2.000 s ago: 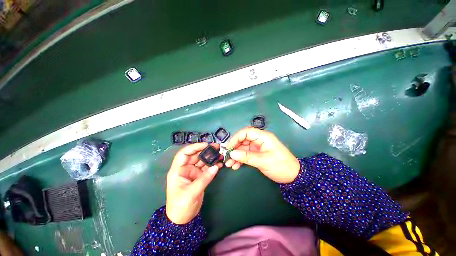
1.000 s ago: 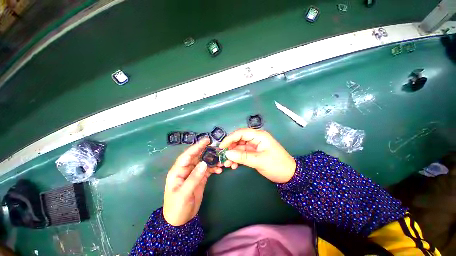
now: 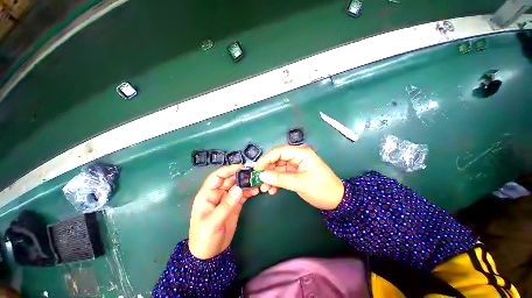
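Note:
My left hand (image 3: 217,210) holds a black square housing (image 3: 244,178) between thumb and fingers, its hollow face showing. My right hand (image 3: 300,177) pinches a small green circuit board (image 3: 255,178) at the housing's right edge. The board overlaps or touches the housing; how far it sits inside cannot be told. Several black housings (image 3: 217,157) lie in a row on the green bench just beyond my left hand. One more housing (image 3: 296,137) lies apart, beyond my right hand.
A white pointed stick (image 3: 338,126) and crumpled clear plastic (image 3: 403,153) lie right. A clear bundle (image 3: 88,189), dark ridged pad (image 3: 74,237) and black cloth (image 3: 29,237) lie left. Beyond the white rail (image 3: 204,107), units (image 3: 235,51) lie on the green belt (image 3: 169,52).
The green board now shows more clearly, flat beside the housing's opening. The units on the belt have moved left. Both hands keep hold and have barely moved.

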